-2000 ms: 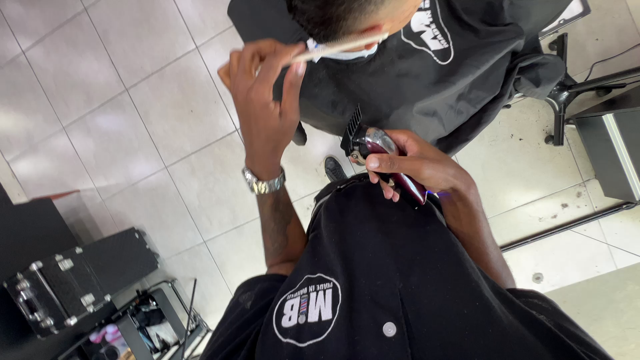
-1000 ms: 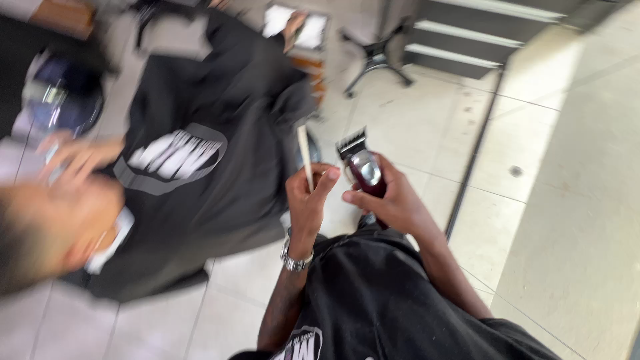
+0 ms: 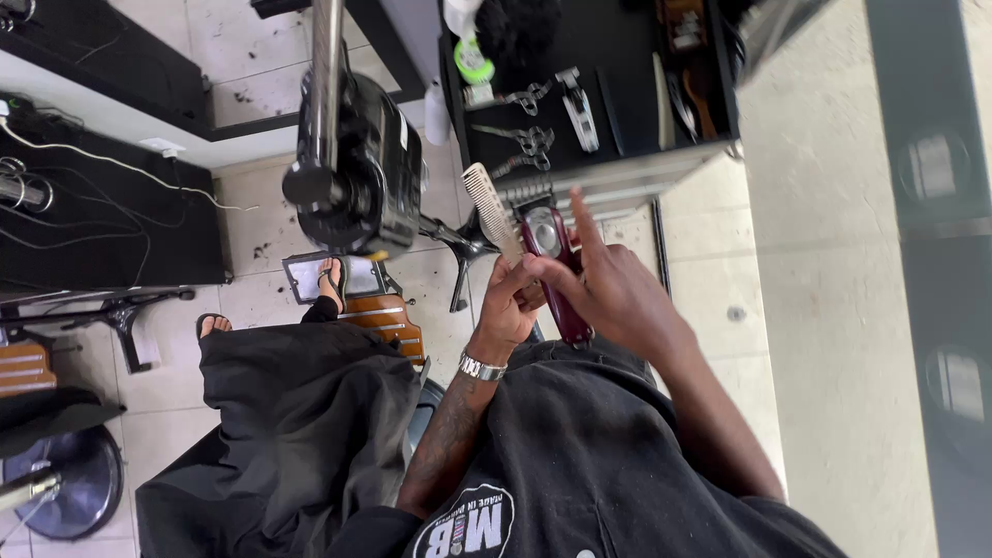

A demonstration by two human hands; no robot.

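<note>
Near the middle of the head view, my left hand [image 3: 504, 306], with a metal watch on its wrist, holds a pale comb [image 3: 490, 209], teeth upward. Beside it, my right hand [image 3: 620, 298] is around a dark red hair clipper [image 3: 552, 271], thumb across the body and index finger extended. A black guard comb [image 3: 535, 194] is on the clipper's top end. My left fingers are close to the clipper body; whether they also hold it is partly hidden. The two thumbs meet or overlap in front of the clipper.
A black cart top [image 3: 573, 31] beyond my hands bears scissors [image 3: 531, 139], a silver trimmer [image 3: 579, 111], a green-lidded jar [image 3: 473, 62] and brushes. A black apparatus on a pole [image 3: 356, 163] stands to the left. A caped person [image 3: 287, 434] sits at lower left, feet by a footrest.
The view has swung from the seated person's head toward the cart. My left hand, with the comb, has come from beside the head to the clipper. My right index finger is now extended.
</note>
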